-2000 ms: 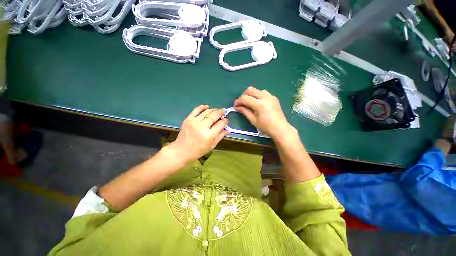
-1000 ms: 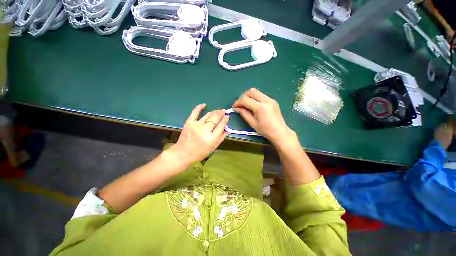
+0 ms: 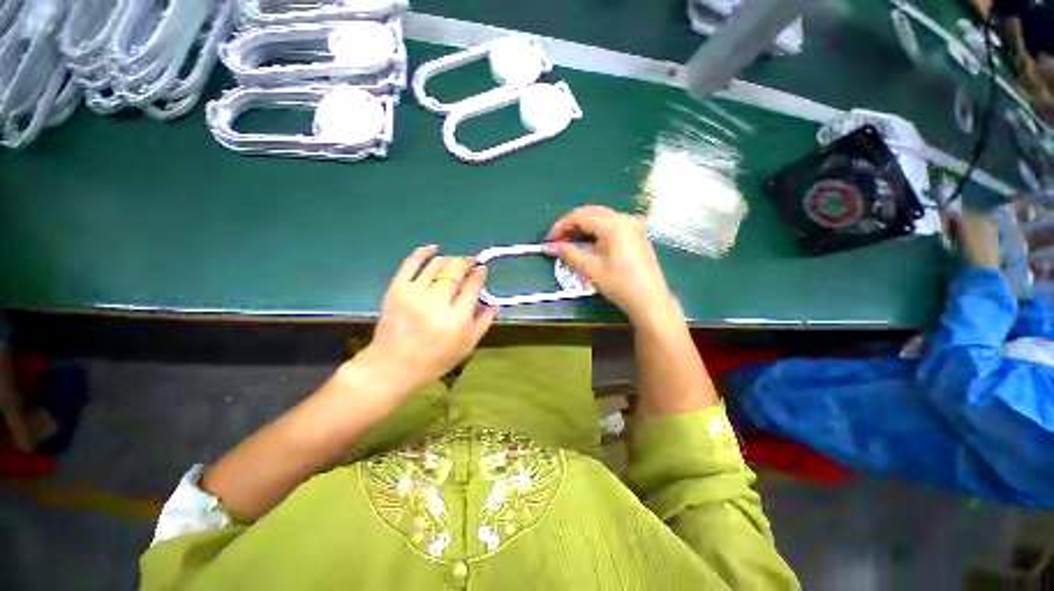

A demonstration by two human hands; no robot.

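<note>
A white oval plastic housing [image 3: 526, 298] lies at the bench's near edge between my hands, its round disc partly hidden under my right fingers. My left hand [image 3: 433, 306] holds the housing's looped left end. My right hand [image 3: 609, 256] has its fingertips pinched on the upper rail near the disc; whether a thin strip is between them cannot be told. A pile of pale, shiny loose strips [image 3: 693, 199] lies right of my right hand.
Green bench [image 3: 289, 231]. Two single housings [image 3: 509, 121] lie beyond my hands, stacked housings [image 3: 303, 121] farther left, a heap [image 3: 150, 52] at far left. A black fan [image 3: 834, 202] sits at right over white parts. A grey upright [image 3: 751, 40] stands behind. A person in blue [image 3: 971, 381] is at right.
The view has shifted, so the bench things sit farther left. More of the housing shows between my hands, including part of its disc. The blue-sleeved person's arm has moved up onto the bench.
</note>
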